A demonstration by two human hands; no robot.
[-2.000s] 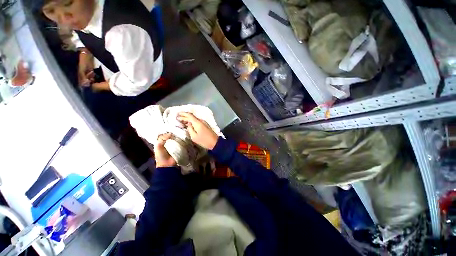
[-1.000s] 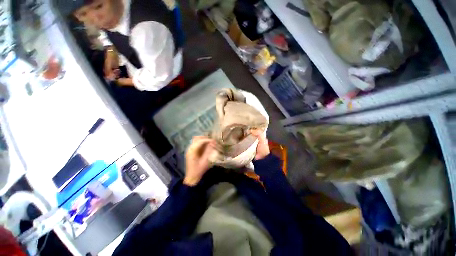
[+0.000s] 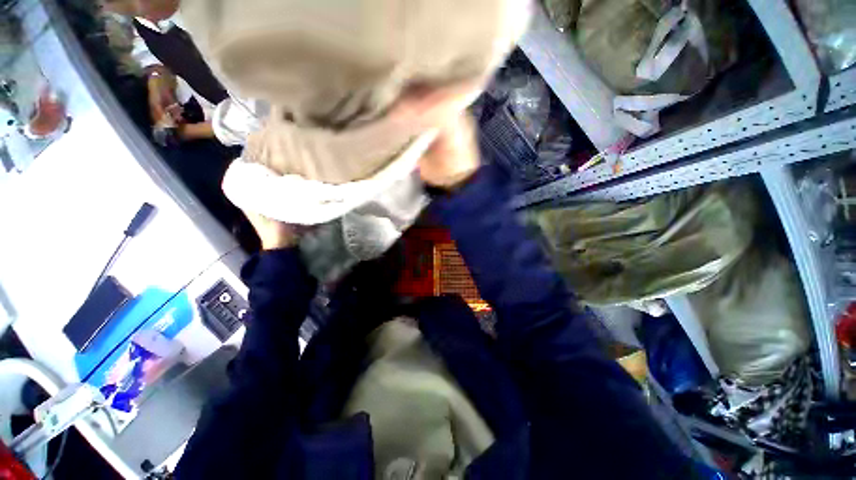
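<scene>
A tan fabric bundle [image 3: 338, 56] with a white fabric edge [image 3: 319, 199] is raised close to the camera at the top centre, blurred. My right hand [image 3: 452, 150] holds its right side, with the fingers partly blurred against the cloth. My left hand [image 3: 270, 230] is under the white edge at the lower left; only its wrist side shows and its fingers are hidden by the cloth. A loose whitish piece [image 3: 375, 225] hangs below the bundle.
A white bench [image 3: 75, 216] on the left bears a black phone [image 3: 99, 314]. A person in white sleeves [image 3: 235, 122] sits beyond it. A steel rack [image 3: 695, 169] with olive sacks [image 3: 648, 244] is on the right. An orange slatted stool [image 3: 455, 272] is below.
The bundle has been raised towards the camera and now looks much larger. Both hands have moved up with it, and the left hand has gone beneath the cloth. The pale board is now covered.
</scene>
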